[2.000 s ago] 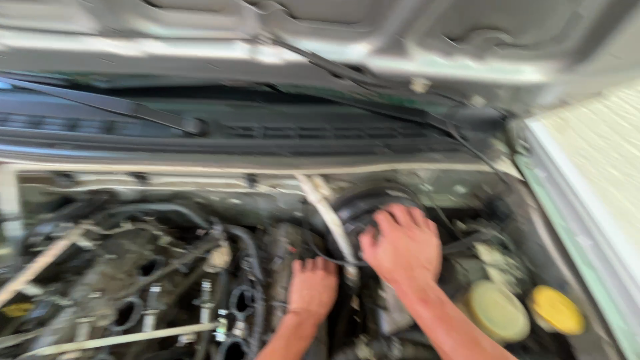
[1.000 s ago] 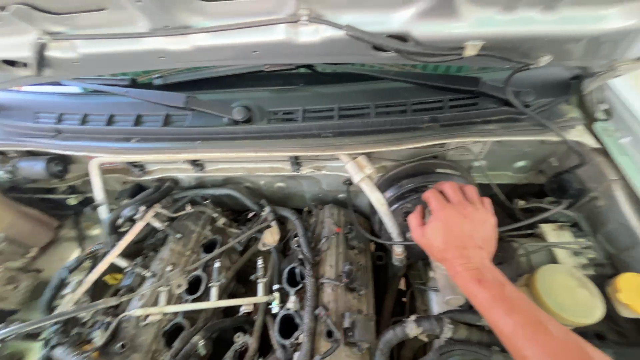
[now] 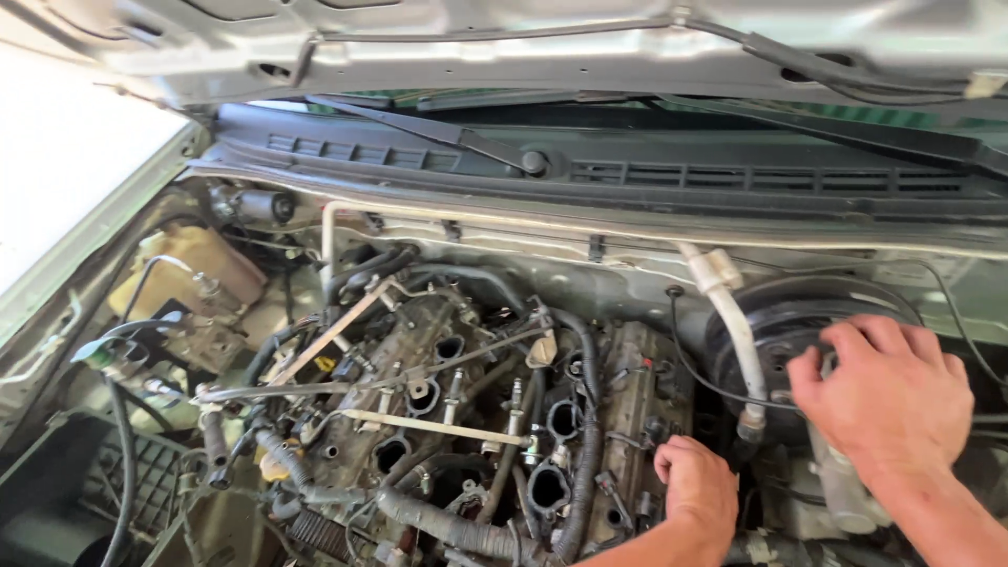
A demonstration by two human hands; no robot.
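My right hand (image 3: 886, 394) reaches over the black round brake booster (image 3: 764, 331), its fingers curled down around the cylinder body (image 3: 846, 488) in front of it; what the fingertips touch is hidden. A thin black cable (image 3: 693, 366) runs from the firewall toward that hand. My left hand (image 3: 697, 480) rests with bent fingers at the edge of the right-hand valve cover (image 3: 634, 378), near a small black connector (image 3: 655, 429); its fingertips are partly hidden. A pale hose (image 3: 728, 331) comes down between the two hands.
Open intake ports (image 3: 549, 484), metal fuel rails (image 3: 437, 425) and a corrugated wiring loom (image 3: 587, 441) cover the engine. A yellowed plastic reservoir (image 3: 189, 268) and a black air filter box (image 3: 94, 480) are on the left. The raised hood (image 3: 488, 59) hangs above the wiper cowl (image 3: 669, 177).
My left hand, out of view one second ago, is at the valve cover again. My right hand remains by the brake booster. The view has swung left.
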